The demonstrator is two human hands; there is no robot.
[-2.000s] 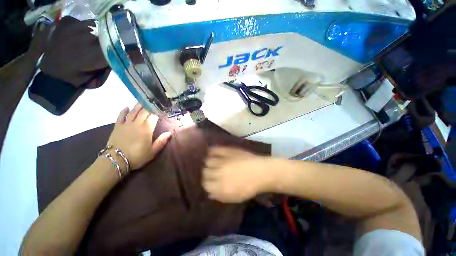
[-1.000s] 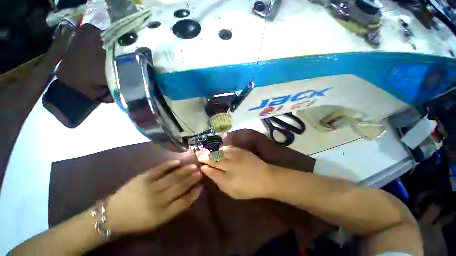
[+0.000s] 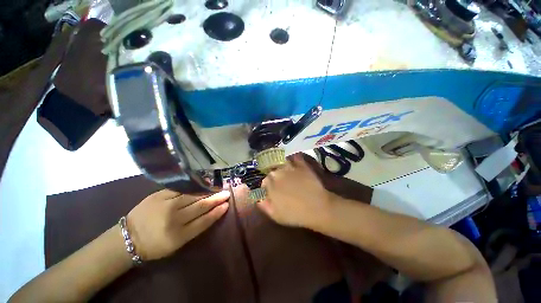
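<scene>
The brown fabric panel lies under the needle area of the white sewing machine, with a seam or fold line running from the needle towards me. My left hand lies flat on the cloth left of the line, fingertips close to the lit presser foot. My right hand is right of the foot, fingers curled at the cloth beside the ribbed knob. The hand hides what its fingertips hold. The needle itself is not clear.
Black-handled shears lie on the machine bed behind my right hand, partly hidden. A dark flat case or cloth piece lies at the left by more brown cloth. A metal guard stands at the machine's front end.
From two seconds ago, my right hand has moved up to the foot and my left hand has turned flat on the cloth. The view has moved closer to the machine head.
</scene>
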